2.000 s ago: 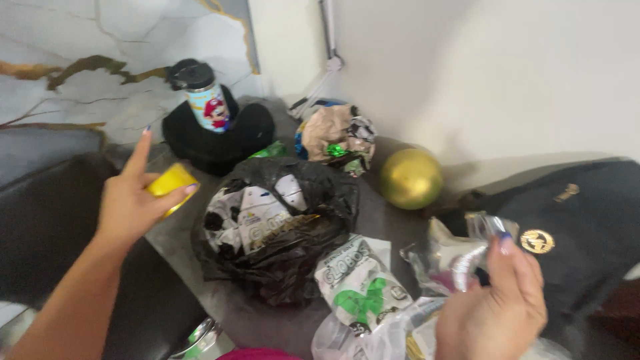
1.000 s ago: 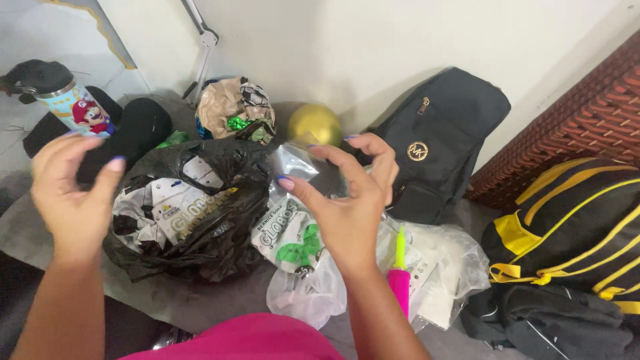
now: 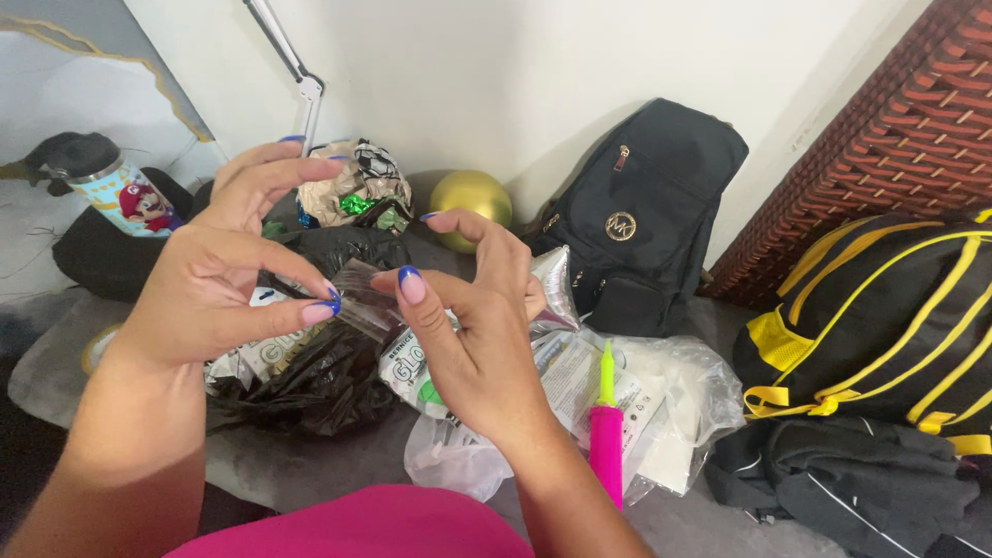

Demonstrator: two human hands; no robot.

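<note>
Between my two hands is a clear plastic film tab (image 3: 370, 304), part of a silver foil balloon (image 3: 555, 288) that shows behind my right hand. My left hand (image 3: 225, 271) pinches the film's left end between thumb and index finger. The right hand (image 3: 473, 325) holds its other end, with the fingers curled. Below them lie a black plastic bag (image 3: 333, 387) with balloon packets inside and a printed balloon packet (image 3: 403, 364). A pink balloon pump (image 3: 606, 442) with a yellow-green nozzle rests on clear plastic packaging (image 3: 682, 395).
At the back are a gold balloon (image 3: 471, 203), crumpled foil balloons (image 3: 364, 186) and a black backpack (image 3: 651, 209). A cartoon-printed tumbler (image 3: 136, 194) stands left. On the right are a black-and-yellow backpack (image 3: 876, 310), dark cloth (image 3: 860, 473) and a woven panel (image 3: 876, 147).
My hands have come together at the clear film; one second ago they were apart. The yellow object in my left hand two seconds ago no longer shows. The view has shifted right.
</note>
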